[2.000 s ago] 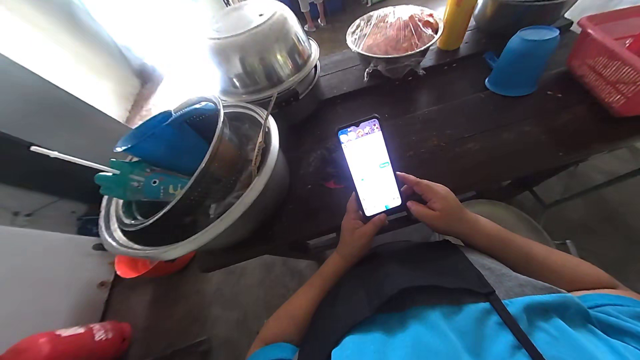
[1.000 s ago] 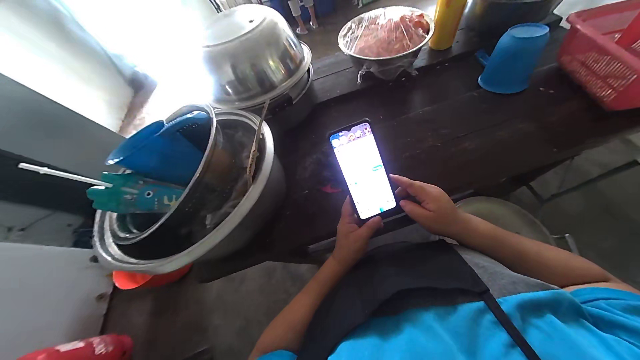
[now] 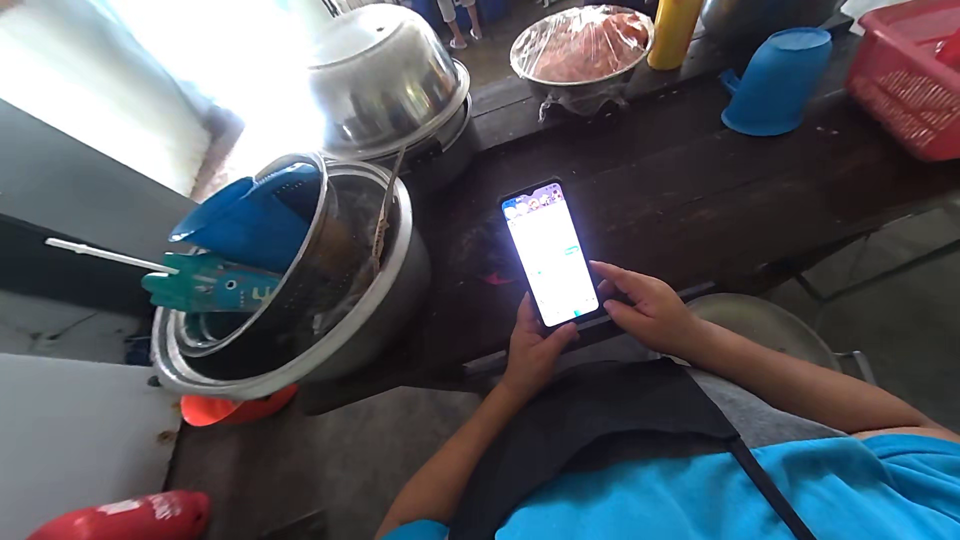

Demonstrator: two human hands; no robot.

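A smartphone (image 3: 551, 255) with a bright lit screen is held upright over the edge of a dark wooden table (image 3: 645, 180). My left hand (image 3: 534, 349) grips its lower left corner, the thumb at the bottom edge. At the phone's lower right side is my right hand (image 3: 645, 307), its index finger close to or touching the edge and its thumb bent; whether it grips the phone cannot be told. The palm-side fingers behind the phone are hidden.
Left stands a large metal pot (image 3: 390, 300) holding a colander, blue plastic and a teal cup (image 3: 217, 285). Behind are an upturned metal basin (image 3: 382, 82), a film-covered bowl of meat (image 3: 585, 52), a yellow bottle (image 3: 675, 30), a blue mug (image 3: 780, 82) and a red basket (image 3: 911, 82). A round stool (image 3: 757, 326) stands right.
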